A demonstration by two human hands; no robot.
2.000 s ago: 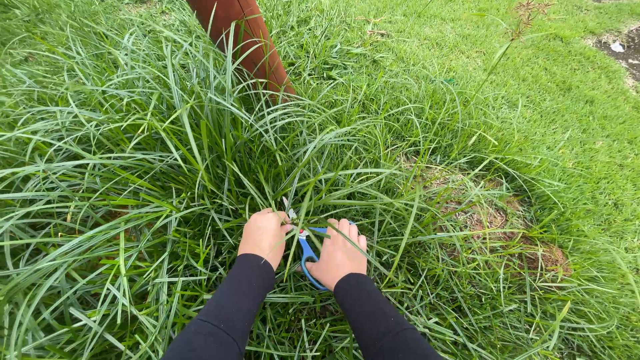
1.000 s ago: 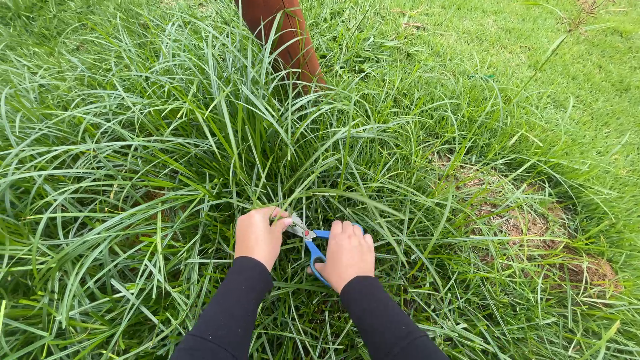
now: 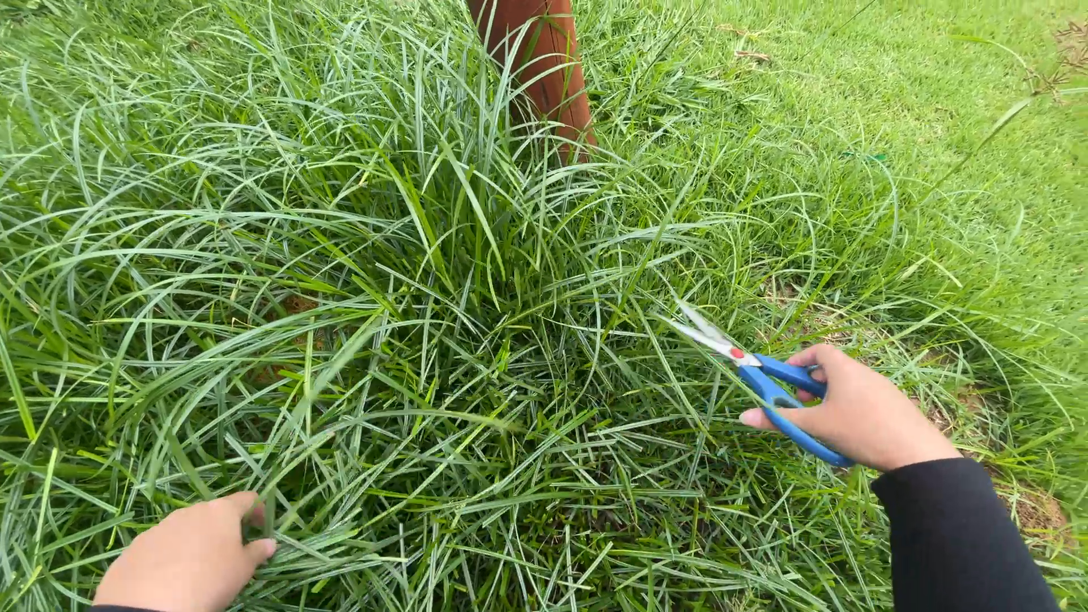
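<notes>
My right hand (image 3: pixel 858 412), at the right, holds a pair of scissors (image 3: pixel 769 382) with blue handles and a red dot at the pivot. Its metal blades are parted and point up and left over the grass. At the lower left, my left hand (image 3: pixel 191 548) has thumb and fingers around some long grass blades (image 3: pixel 270 510); whether they are cut cannot be told. Between the hands stands a dense clump of long grass (image 3: pixel 484 229), with short cut-looking blades (image 3: pixel 544 476) lying across the ground in front of it.
A reddish-brown post (image 3: pixel 548 76) rises behind the clump at the top. Shorter lawn (image 3: pixel 892 93) spreads at the upper right. A patch of dry grass and bare soil (image 3: pixel 850 331) lies behind and beside my right hand.
My hands were close together at the scissors in the clump. Now they are wide apart, the left at the lower left and the right, with the scissors, out to the right.
</notes>
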